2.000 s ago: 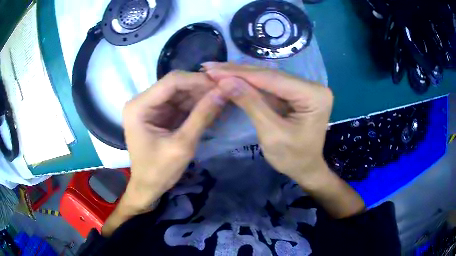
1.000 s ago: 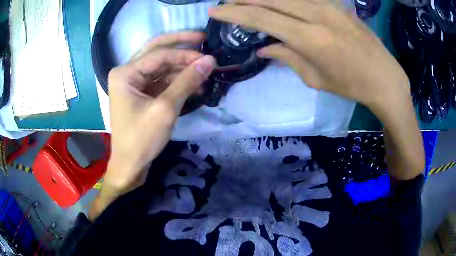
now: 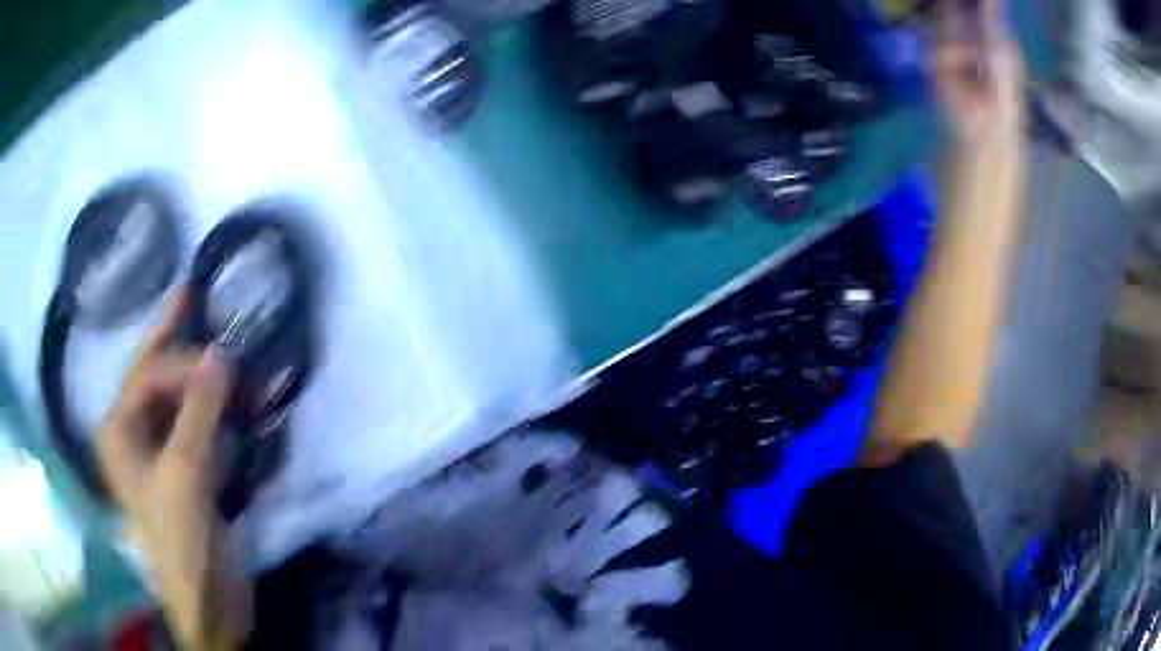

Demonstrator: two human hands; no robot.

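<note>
The frame is blurred. Black headphones lie on the white bench sheet [image 3: 382,280] at the left. A speaker driver plate [image 3: 255,286] with a pale centre sits on the near ear cup. The other ear cup [image 3: 125,261] is beside it, with the headband [image 3: 57,382] curving down the left. My left hand [image 3: 166,432] grips the near ear cup with its plate at the lower left edge. My right hand [image 3: 974,76] is stretched out far to the upper right, small and blurred. A thin dark shape is near its fingers; whether it is held is unclear.
A pile of loose driver plates [image 3: 700,115] lies on the green bench top [image 3: 548,191]. One more plate [image 3: 430,70] lies by the sheet's far edge. The blue parts bin [image 3: 815,439], full of black parts, is beside the lap, below my right forearm.
The view has swung to the right. My right hand has left the driver plate and moved far out to the upper right. My left hand remains at the headphones.
</note>
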